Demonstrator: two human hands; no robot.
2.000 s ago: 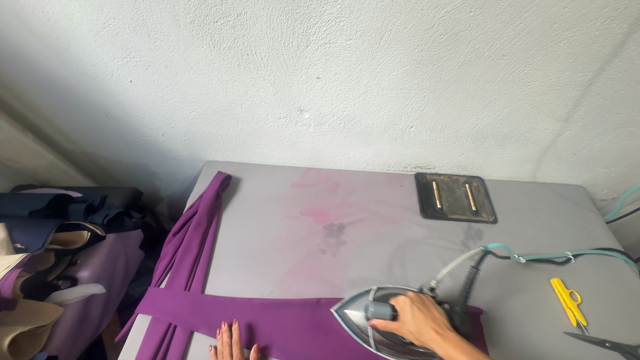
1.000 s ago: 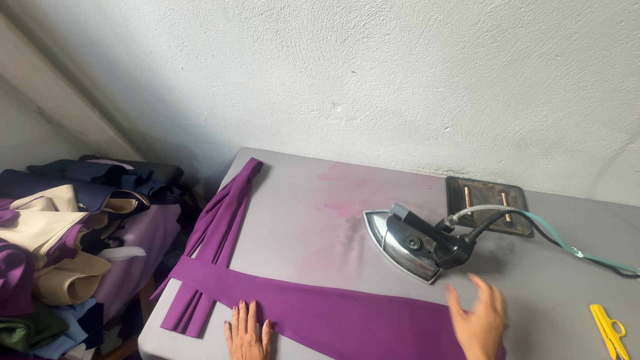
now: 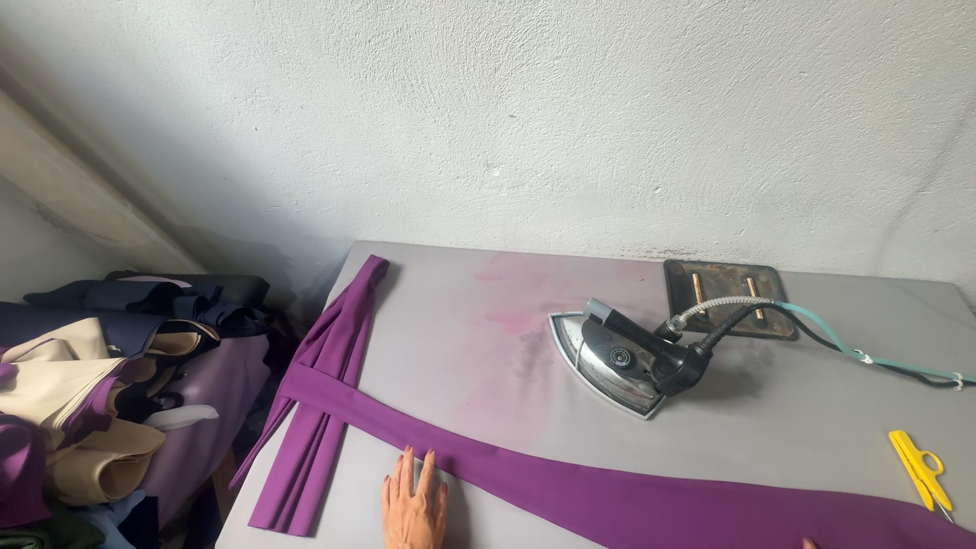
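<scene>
A long purple fabric strip (image 3: 564,488) runs across the front of the padded table, its narrow left end lying over a bundle of folded purple strips (image 3: 320,435). My left hand (image 3: 415,499) rests palm down at the strip's lower edge, fingers slightly spread, index and middle fingertips touching the cloth. Of my right hand (image 3: 810,544) only a fingertip shows on the strip at the bottom edge; the rest is out of view. Behind the strip, a steam iron (image 3: 621,358) with a black handle sits on the table, touched by neither hand.
A dark metal iron rest (image 3: 728,324) lies near the wall, with the iron's hose and cable (image 3: 823,335) passing over it to the right. Yellow thread snips (image 3: 919,469) lie at the right. Piled fabric pieces (image 3: 84,381) stand left of the grey table (image 3: 457,320).
Two seconds ago my right hand held the iron on the purple strip; the iron now stands behind it, let go. My right hand has since moved down, mostly out of view.
</scene>
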